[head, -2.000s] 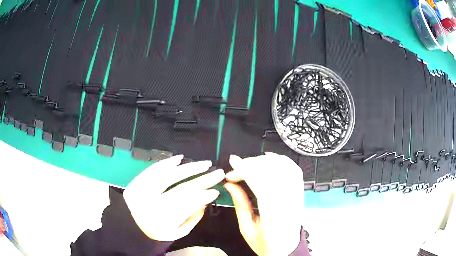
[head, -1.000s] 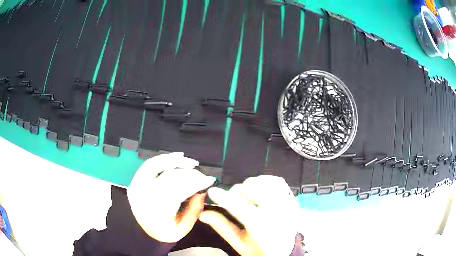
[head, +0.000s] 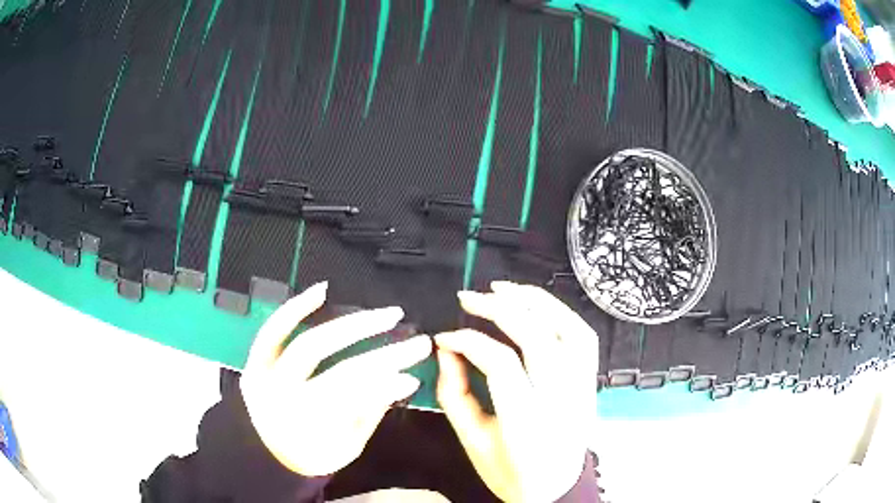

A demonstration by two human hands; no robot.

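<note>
Black flat ribbon cables (head: 412, 147) lie side by side across the view, with green gaps between some. My left hand (head: 329, 393) and my right hand (head: 520, 383) meet at the near ends of the middle cables, fingertips nearly touching. The fingers hide the cable end there. Whether either hand pinches a small part cannot be told. A round clear dish (head: 643, 312) full of tangled black clips (head: 643, 231) stands on the cables to the right of my hands. Thin black clips (head: 329, 210) lie in a stepped line across the cables.
Dark connector blocks (head: 233, 300) form a stepped row along the green mat's (head: 211, 339) near edge. A clear plastic tub (head: 850, 77) with red and orange items beside it is at the far right. A blue object (head: 8, 437) shows at the left edge.
The cables and dish have shifted right and slightly down in view. A second ago my hands were more closed and lower; now the fingers are spread and the fingertips meet at the cable ends.
</note>
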